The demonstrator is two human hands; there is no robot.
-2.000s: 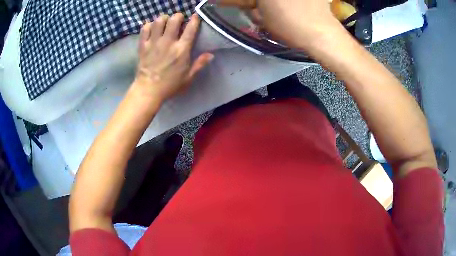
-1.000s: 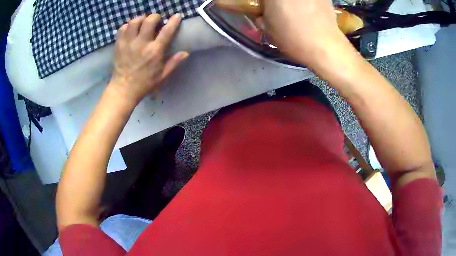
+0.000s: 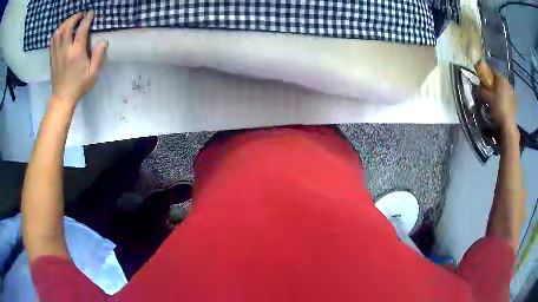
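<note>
A black-and-white gingham cloth [image 3: 253,15] lies across the cream padded pressing form [image 3: 283,59] at the top of the view, its lower edge nearly straight. My left hand [image 3: 74,62] rests at the cloth's left part, fingertips on its lower edge, fingers spread and holding nothing. My right hand [image 3: 501,106] is at the far right, closed on the orange handle of the iron [image 3: 478,112]. The iron is away from the cloth, tilted, at the right end of the table; whether it touches a rest is unclear.
The white table cover [image 3: 177,106] shows below the form. Dark cords [image 3: 525,76] run at the right edge. A white round disc [image 3: 399,211] stands on the speckled floor [image 3: 407,159]. Light blue cloth [image 3: 88,248] lies at lower left.
The iron in my right hand has moved from the cloth's edge to the far right. My left hand has moved left along the cloth. The view has shifted, showing more of the gingham cloth.
</note>
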